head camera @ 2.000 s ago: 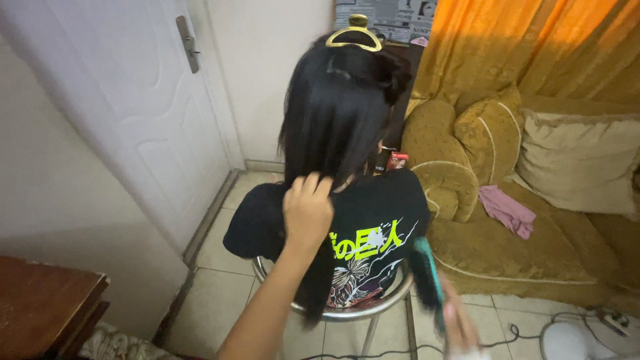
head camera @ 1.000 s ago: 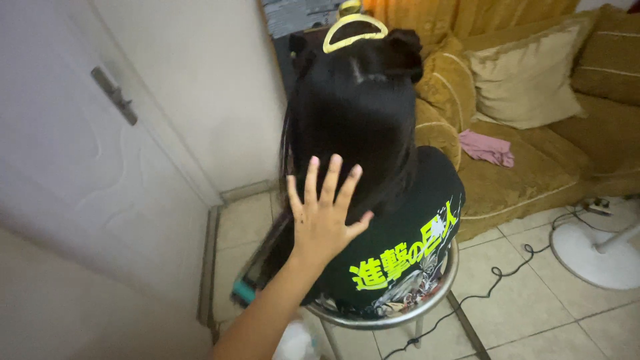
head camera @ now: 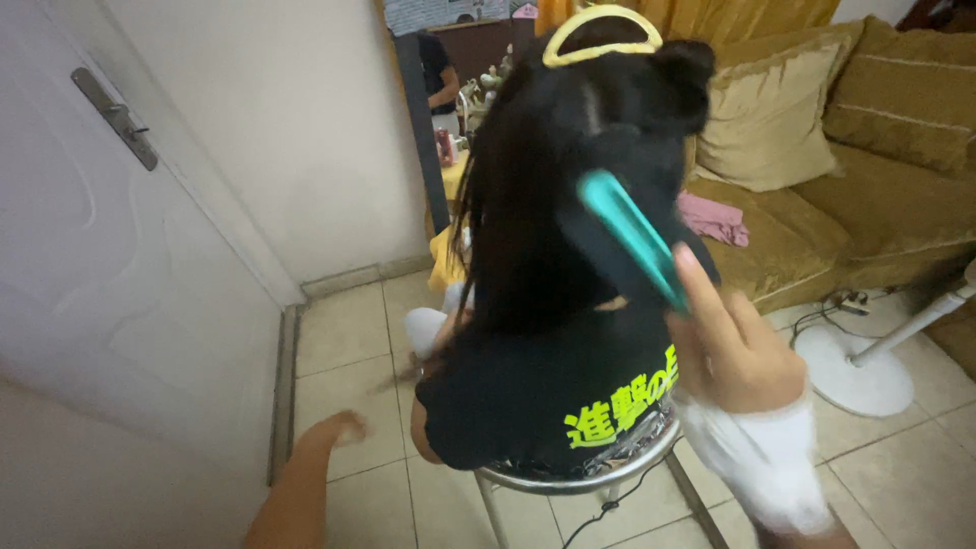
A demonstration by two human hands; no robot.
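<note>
A person with long dark hair point(head camera: 518, 229) sits facing away on a round metal-rimmed stool point(head camera: 579, 482), wearing a black T-shirt point(head camera: 503, 396) with yellow-green lettering. A yellow hair clip point(head camera: 602, 53) is at the top of the head. My right hand point(head camera: 747, 351), its wrist wrapped in white, grips a teal hairbrush point(head camera: 629, 232); the brush lies over the back of the hair, its bristles hidden. My left hand point(head camera: 347, 428) is low at the left, beside the seated person and apart from the hair. It is blurred, and its fingers are hard to make out.
A white door point(head camera: 152, 282) with a metal handle is at the left. At the right stand a brown sofa point(head camera: 801, 229) with a beige cushion point(head camera: 770, 114) and a pink cloth point(head camera: 713, 219), and a white round stand base point(head camera: 854, 374). A black cable point(head camera: 610, 505) runs over the tiles. A mirror point(head camera: 473, 84) is beyond the person.
My left hand has come off the hair and moved down to the left. The brush, low at the left of the hair a second ago, is now at the right of the back of the head.
</note>
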